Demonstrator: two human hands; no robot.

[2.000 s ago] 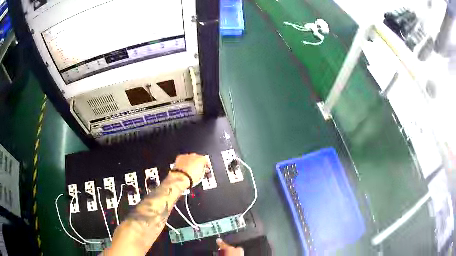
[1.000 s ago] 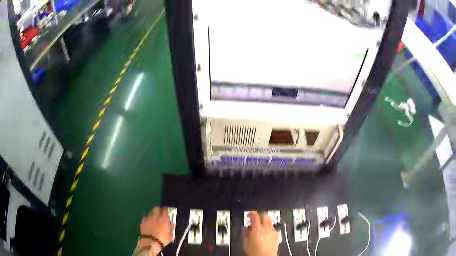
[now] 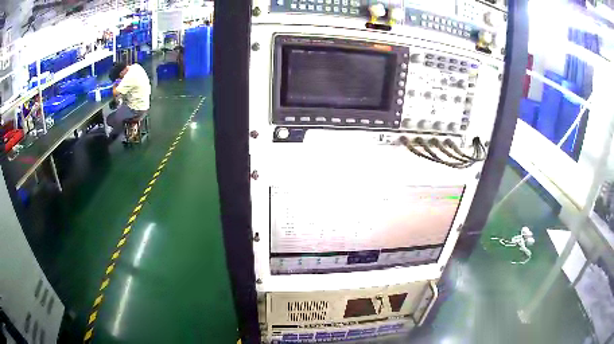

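Note:
Neither of my hands is in the picture. Right in front of me stands the test rack, with its black frame post point(image 3: 235, 175) on the left side. Its monitor point(image 3: 363, 225) shows a pale, washed-out screen with a dark bar along the bottom. Above it is an oscilloscope point(image 3: 336, 80) with a dark screen, knobs and several black leads point(image 3: 441, 153) curving below it. Below the monitor is a beige control unit point(image 3: 336, 307) with vents and a blue-labelled strip, cut by the lower edge. The shelf with the sockets is out of view.
A person point(image 3: 133, 94) sits on a stool by a long bench point(image 3: 64, 141) at the far left. Yellow-black floor tape point(image 3: 134, 218) runs along the green floor. A pale cabinet point(image 3: 27, 275) stands at the near left. A white corded item point(image 3: 522, 240) lies on the right.
The view has tilted up from the shelf to the rack's monitor and oscilloscope. Both hands, the sockets and the adapters have left the picture.

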